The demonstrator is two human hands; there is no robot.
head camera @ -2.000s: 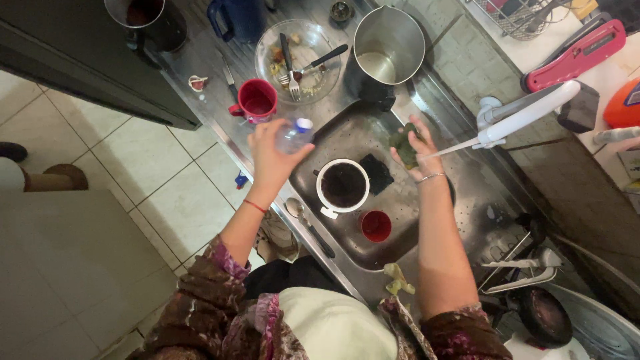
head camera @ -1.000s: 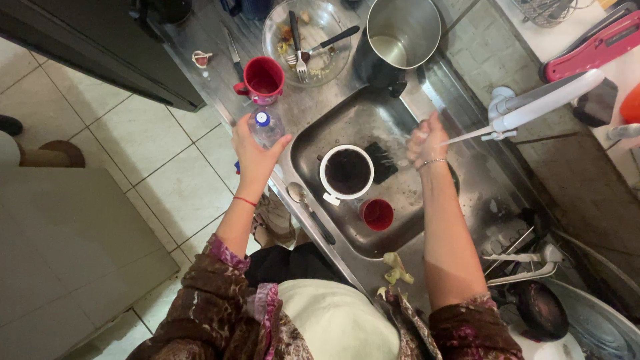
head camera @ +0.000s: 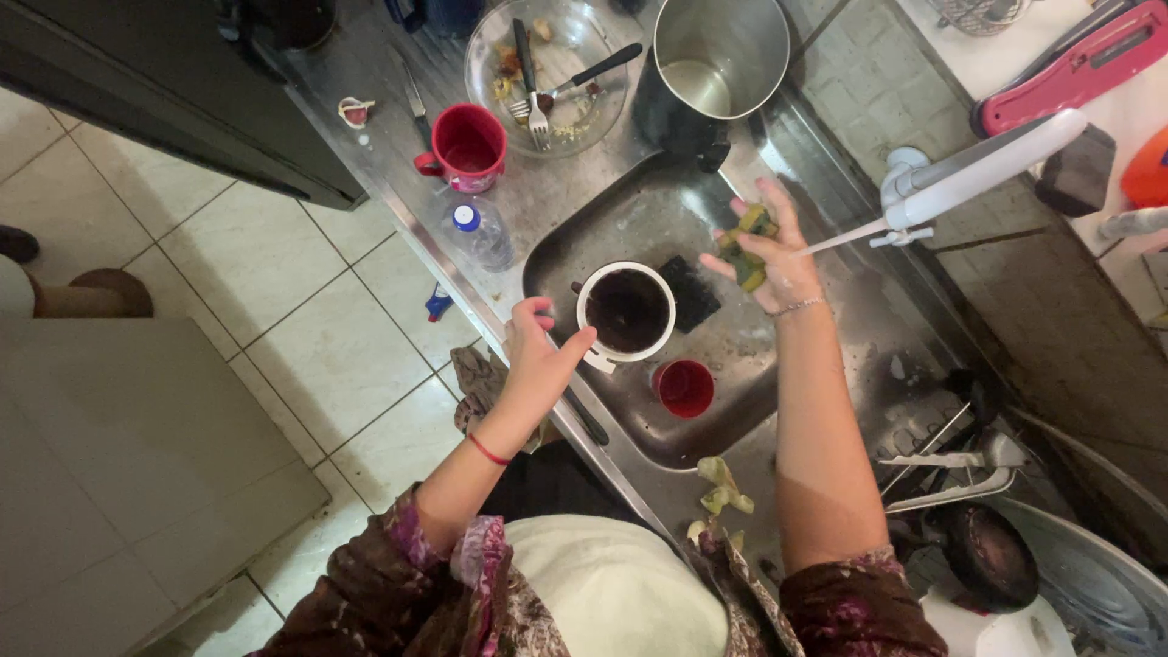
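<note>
My right hand (head camera: 776,251) holds a green and yellow sponge (head camera: 748,246), while water from the white faucet (head camera: 985,169) runs onto the hand near the wrist. My left hand (head camera: 543,356) is empty with its fingers apart, just left of a white-rimmed container of dark liquid (head camera: 627,311) in the steel sink. Below that container stands a red cup (head camera: 684,388), and a black square pad (head camera: 691,292) lies beside it to the right. A clear plastic bottle with a blue cap (head camera: 481,234) stands on the counter edge, near a red mug (head camera: 468,148).
A glass plate (head camera: 584,68) with food scraps and forks sits behind the sink, beside a tall metal pot (head camera: 721,59). A knife (head camera: 415,100) lies by the mug. Peels (head camera: 724,485) rest at the sink's near edge. A dish rack (head camera: 958,465) and pan (head camera: 990,557) are at lower right.
My left hand has let go of the bottle, which now stands on the counter, and has moved toward the white-rimmed container. My right hand, closed a second ago, has opened out around the sponge.
</note>
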